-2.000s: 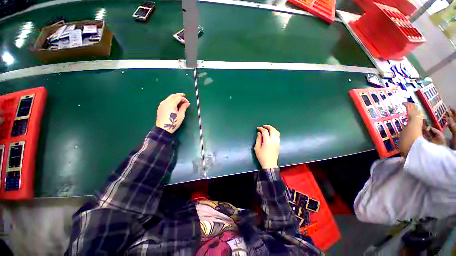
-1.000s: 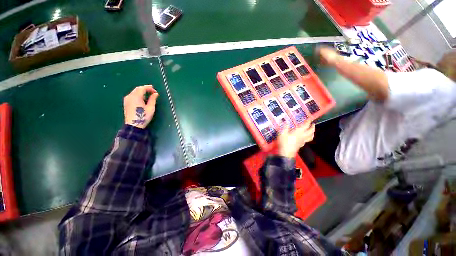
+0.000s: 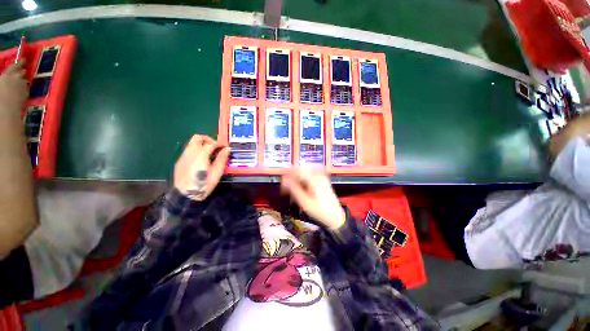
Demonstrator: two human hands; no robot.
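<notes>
A red phone tray (image 3: 374,169) lies on the green bench in front of me. It has two rows of slots with several keypad phones (image 3: 278,126); the bottom right slot is empty. Some screens are lit blue, others are dark. My left hand (image 3: 199,167) is at the tray's lower left corner, its fingertips by the front left phone (image 3: 244,126); whether it grips anything cannot be told. My right hand (image 3: 314,194) is blurred at the tray's front edge, below the middle slots, with nothing visible in it.
Another phone tray (image 3: 58,97) lies at the left, with a person's arm (image 3: 13,168) over it. A red tray (image 3: 404,242) with loose dark parts is at lap level on the right. At far right are a person's sleeve (image 3: 517,220), small pale parts and red trays (image 3: 543,32).
The phone tray has come from the right to the middle in front of me. My left hand is now at its left corner. My right hand has moved left along its front edge.
</notes>
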